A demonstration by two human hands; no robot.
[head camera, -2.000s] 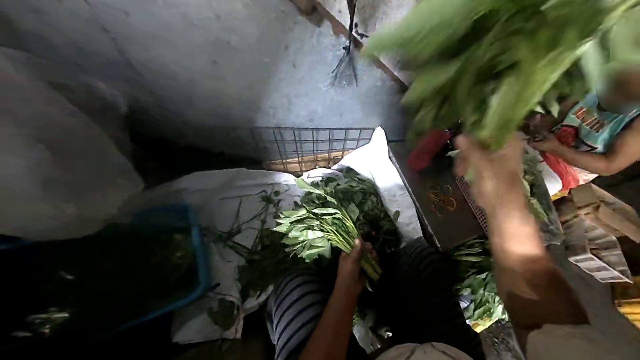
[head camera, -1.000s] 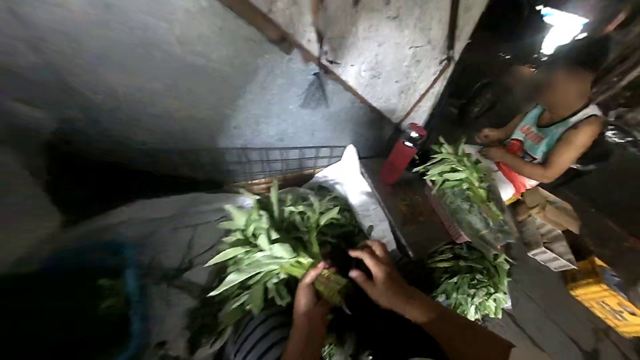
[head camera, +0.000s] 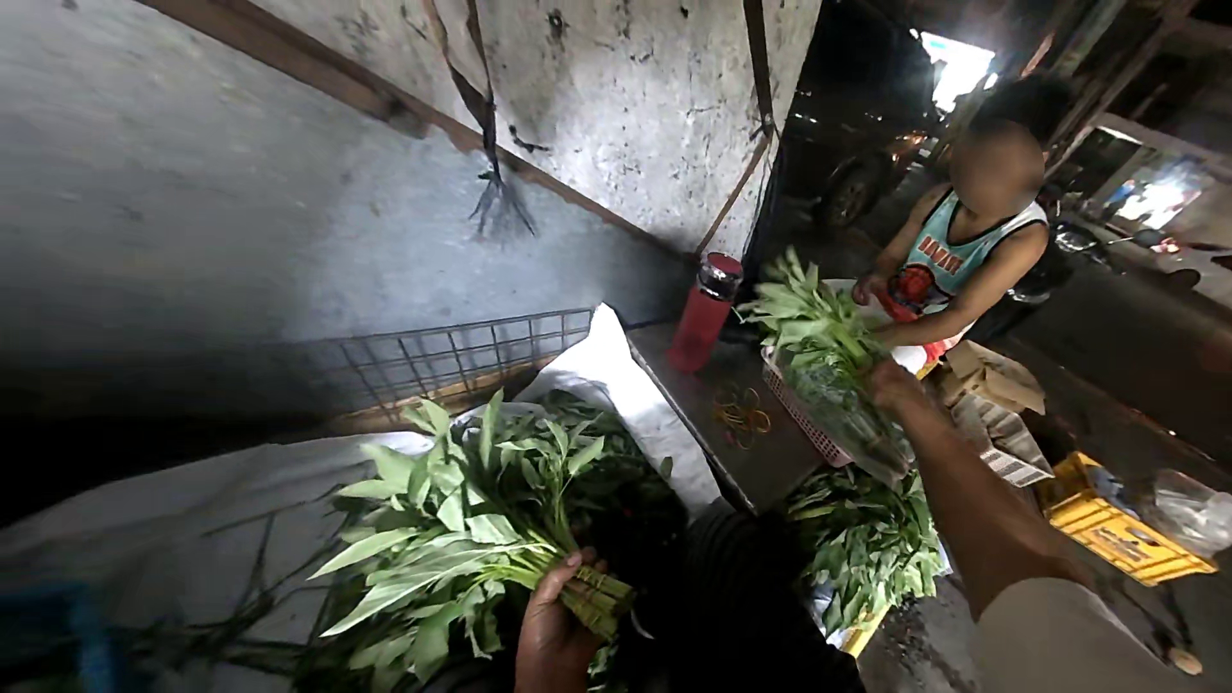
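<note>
My left hand (head camera: 563,616) grips a bunch of leafy greens (head camera: 462,529) by its stems, near a tie around them, with the leaves pointing up and left. My right arm reaches out to the right, and my right hand (head camera: 895,390) is at the stems of another bunch of greens (head camera: 808,318), its fingers closed around them. That bunch lies over a pink plastic basket (head camera: 804,419) that holds a clear plastic bag. More loose greens (head camera: 616,462) lie on the white sack just behind the left bunch.
A red bottle (head camera: 701,318) stands on the dark tabletop (head camera: 664,351) beside rubber bands (head camera: 741,416). Another pile of greens (head camera: 866,539) lies below the basket. A person (head camera: 972,241) is beyond it. A yellow crate (head camera: 1116,520) is at right, a wire grid (head camera: 462,356) along the wall.
My right hand has moved from beside the left bunch out to the greens over the basket. My left hand keeps its bunch. The view has shifted.
</note>
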